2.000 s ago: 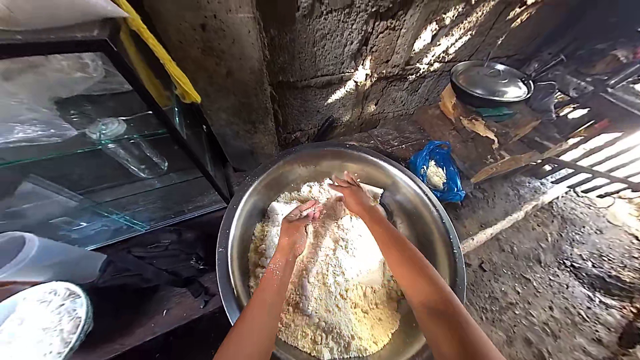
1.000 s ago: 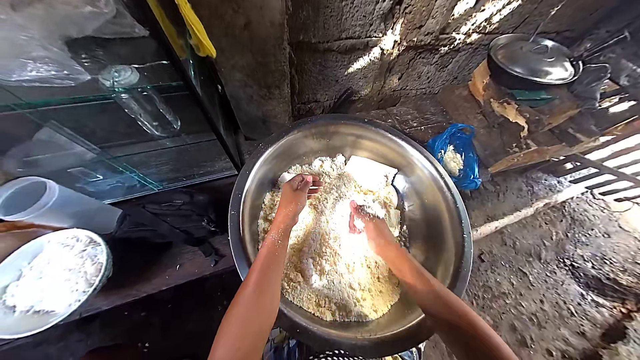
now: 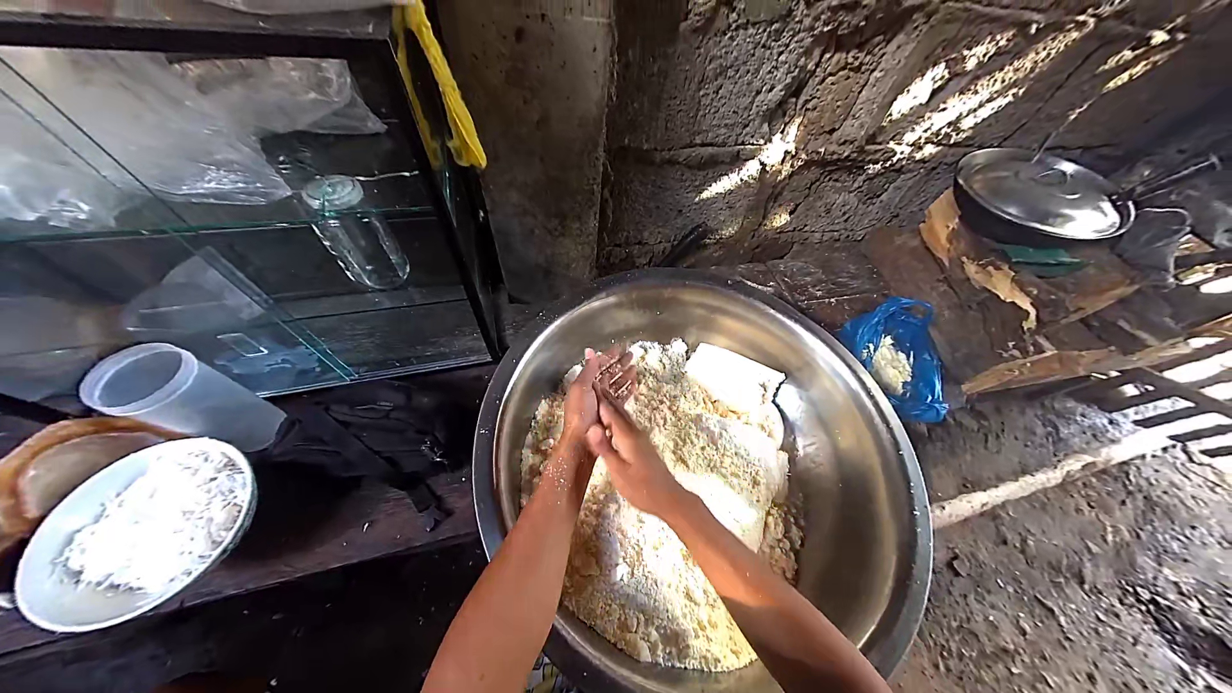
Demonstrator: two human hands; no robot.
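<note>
A wide stainless steel basin [image 3: 857, 539] holds a heap of pale yellow crumbly meal [image 3: 664, 616] with white powder over it. A white block [image 3: 736, 377] lies on the heap toward the back. Above the heap's left part, my left hand [image 3: 585, 395] and my right hand [image 3: 630, 452] are pressed together, palm to palm, with crumbs on the fingers. Whether any meal is between the palms is hidden.
Left, a white bowl of shredded white food [image 3: 154, 525] stands near a translucent plastic container [image 3: 183, 395] and a glass display case [image 3: 318, 385]. Right, a blue plastic bag [image 3: 924, 371] holds pale crumbs; a lidded pan [image 3: 1044, 197] stands behind. A rough block wall [image 3: 731, 125] rises behind.
My hands were apart over the meal one second ago; now they are together at the left of the heap. The white block stays in the basin.
</note>
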